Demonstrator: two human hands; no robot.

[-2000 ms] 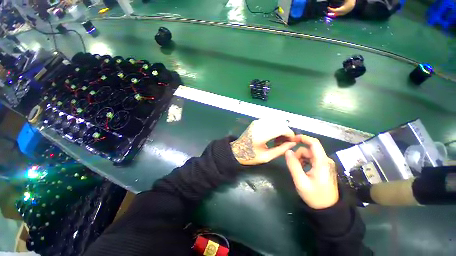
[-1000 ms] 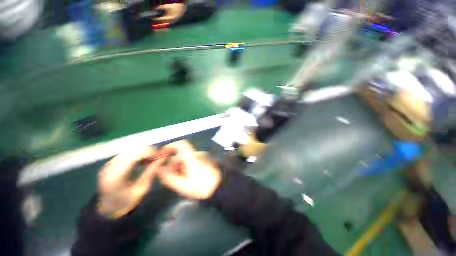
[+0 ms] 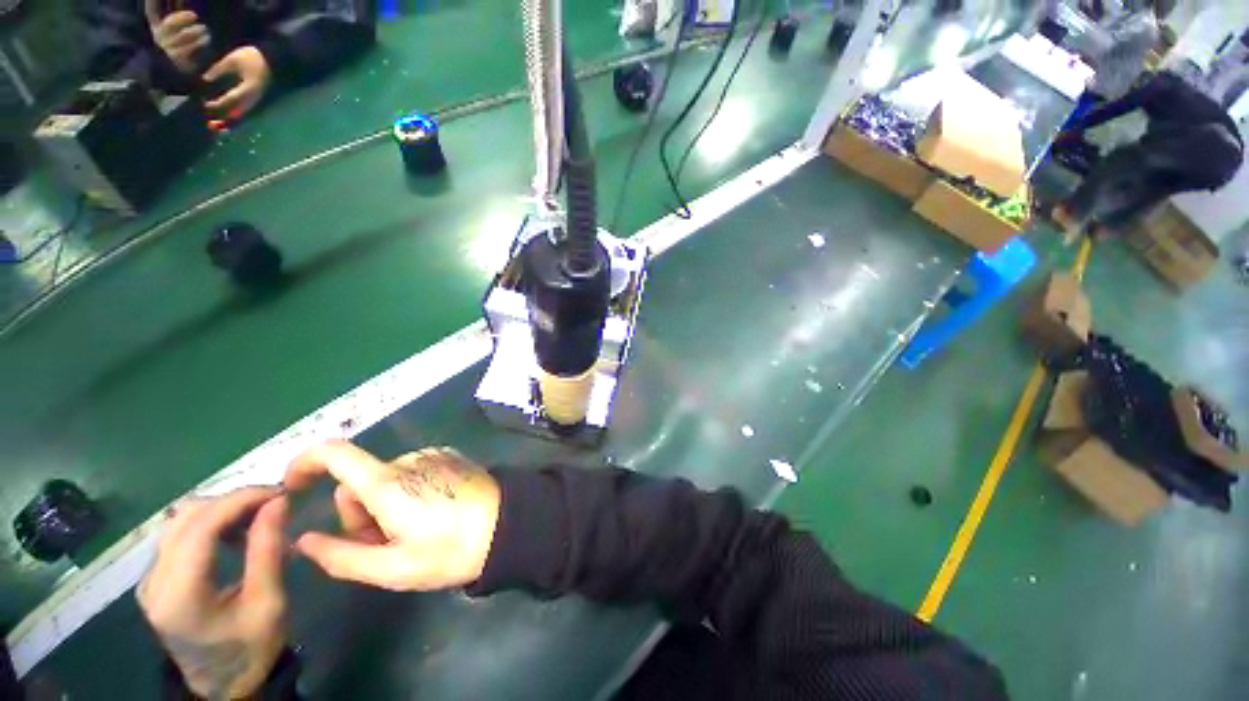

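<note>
My left hand (image 3: 217, 589) and my right hand (image 3: 404, 518) are at the lower left, above the white edge strip and the bench. Their thumbs and forefingers meet or nearly meet. Whether something tiny is between the fingertips cannot be made out. A power screwdriver (image 3: 569, 308) with a black barrel and tan lower end hangs upright right of my hands, in front of a silver-white screw feeder (image 3: 626, 281). Round black units stand on the green surface beyond the strip: one at far left (image 3: 58, 520), one farther back (image 3: 244, 253), and one with a blue-lit top (image 3: 418, 144).
A person's hands (image 3: 236, 80) are across the line, beside a black box (image 3: 117, 148). Cartons with parts (image 3: 897, 164) stand on the bench's far right part. A blue bracket-like piece (image 3: 970, 304) is at the bench edge. Cartons (image 3: 1103, 473) and a bent-over person (image 3: 1157, 144) are at right.
The view has swung right. The trays at left have gone out of it, and the cartons and floor at right have come in. My hands are still held together, now lower left.
</note>
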